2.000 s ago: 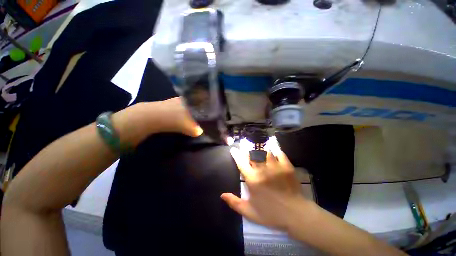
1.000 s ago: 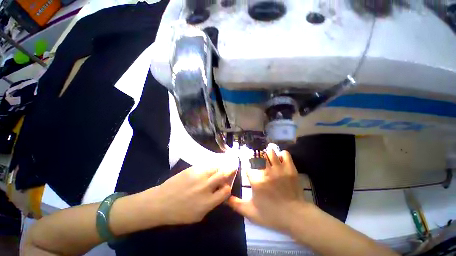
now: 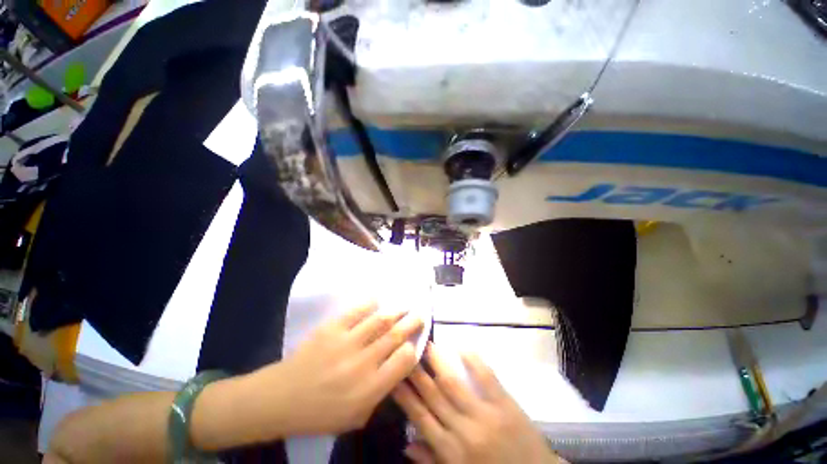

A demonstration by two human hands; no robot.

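Note:
A white-backed piece point(image 3: 317, 299) lies below and left of the needle area, brightly lit, over black fabric point(image 3: 258, 272). My left hand point(image 3: 340, 372) lies flat on it, fingers toward its right edge, a green bangle on the wrist. My right hand point(image 3: 467, 408) is beside it, fingertips at the same edge and on black fabric below. The presser foot point(image 3: 449, 272) of the white JACK machine point(image 3: 689, 100) is just above the fingers; glare hides the needle. Whether the fingers pinch the cloth is hard to tell.
Curved black pieces point(image 3: 589, 290) are stacked under the machine arm at right. A large black panel point(image 3: 127, 208) spreads at left. Small green-orange tools point(image 3: 754, 385) lie at the table's right edge. The metal thread guard point(image 3: 290, 127) and tension dial point(image 3: 471, 181) are above the hands.
The white-backed piece now shows widely below the needle. My left hand has come down from behind the guard onto it. My right hand has moved down off the presser foot area.

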